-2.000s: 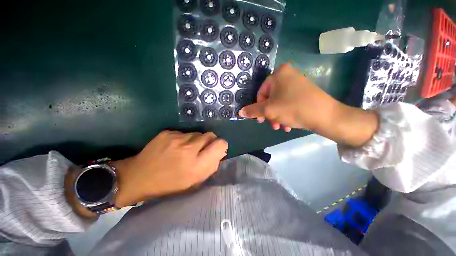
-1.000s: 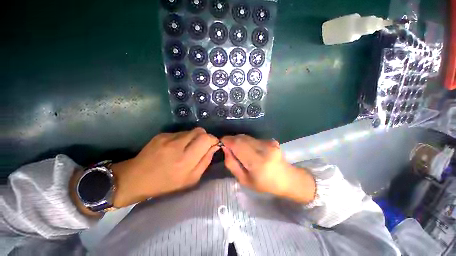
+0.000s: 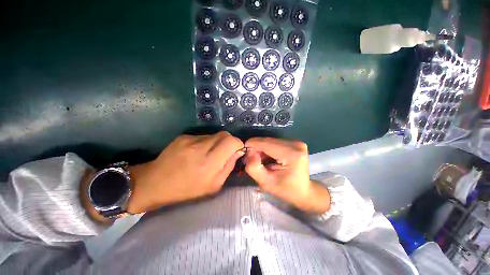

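Observation:
Rows of small black discs with pale spoked centres (image 3: 250,58) lie on a flat clear plastic bag (image 3: 213,122) beyond my hands. My left hand (image 3: 188,166) and my right hand (image 3: 282,172) meet at the fingertips near the bench's front edge, in front of my smock. A tiny dark part (image 3: 245,151) shows between the fingertips. Its shape is mostly hidden, and I cannot tell what it is. Both hands pinch at this spot, thumbs and fingers closed.
A translucent white bottle (image 3: 395,39) lies on the green bench (image 3: 134,59) at the right, its nozzle pointing right. Shiny bags of discs (image 3: 440,96) are stacked beyond it. A red-orange tray (image 3: 486,86) is cut off at the right edge. Blue and dark items stand below right.
My right hand has moved from the bag's lower right corner to my left fingertips. The near right corner, earlier covered by my hand, now shows discs. The view has shifted slightly.

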